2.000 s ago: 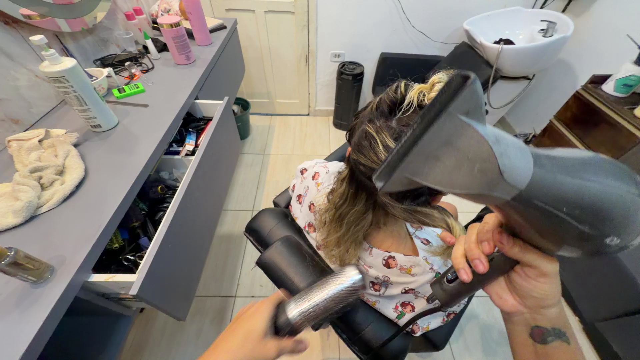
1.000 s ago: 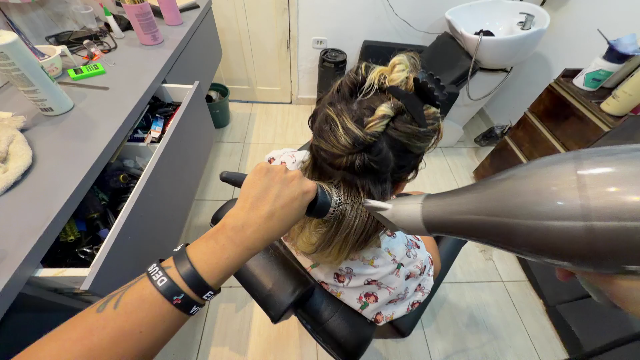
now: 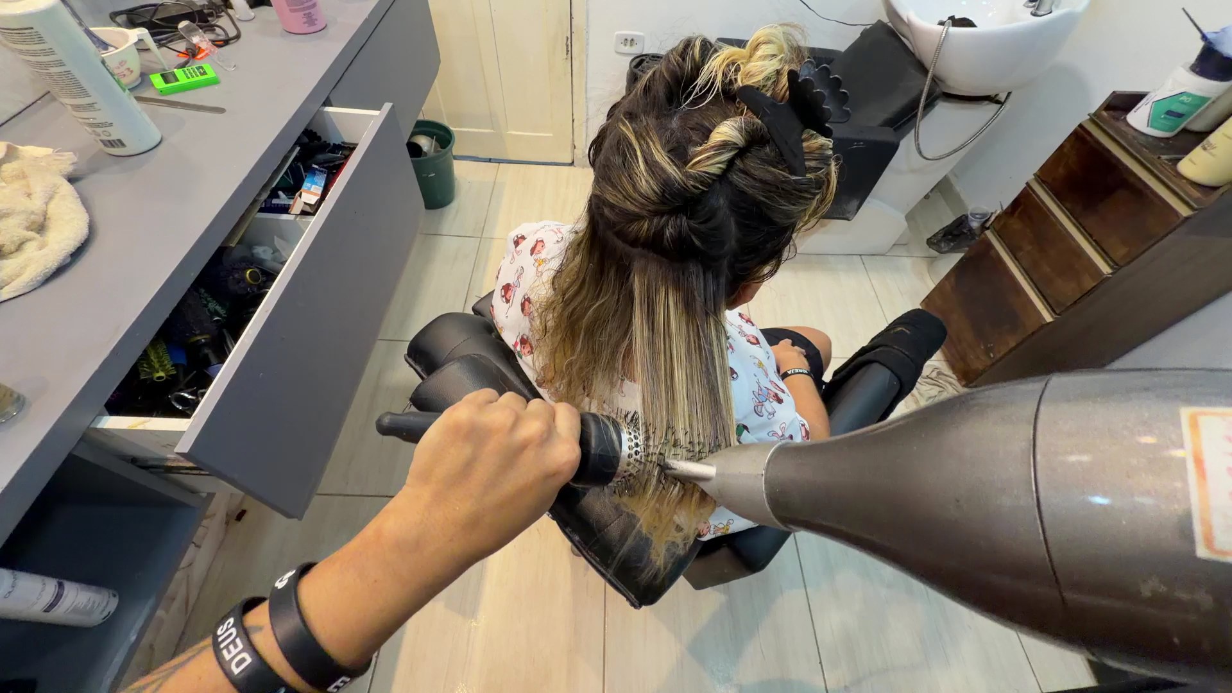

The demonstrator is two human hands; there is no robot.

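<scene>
My left hand (image 3: 496,448) grips the black handle of a round hairbrush (image 3: 626,448), whose bristles sit in the lower lengths of a seated person's streaked hair (image 3: 679,356). A grey hair dryer (image 3: 924,472) comes in from the right, its nozzle close to the brush and the hair. My right hand is out of the frame. The upper hair is twisted up and held by a black claw clip (image 3: 784,115). A white printed cape (image 3: 539,279) covers the person, who sits in a black salon chair (image 3: 462,356).
At the left is a grey counter (image 3: 221,144) with a bottle (image 3: 87,82) and a towel (image 3: 38,217). Its open drawer (image 3: 308,308) juts out, full of brushes. A green bin (image 3: 433,164) stands behind. A white wash basin (image 3: 982,48) and a wooden cabinet (image 3: 1068,231) are at the right.
Two seconds ago the brush was away from the hair and the dryer was held higher. Since one second ago, the brush has moved down the hair, with the nozzle still beside it.
</scene>
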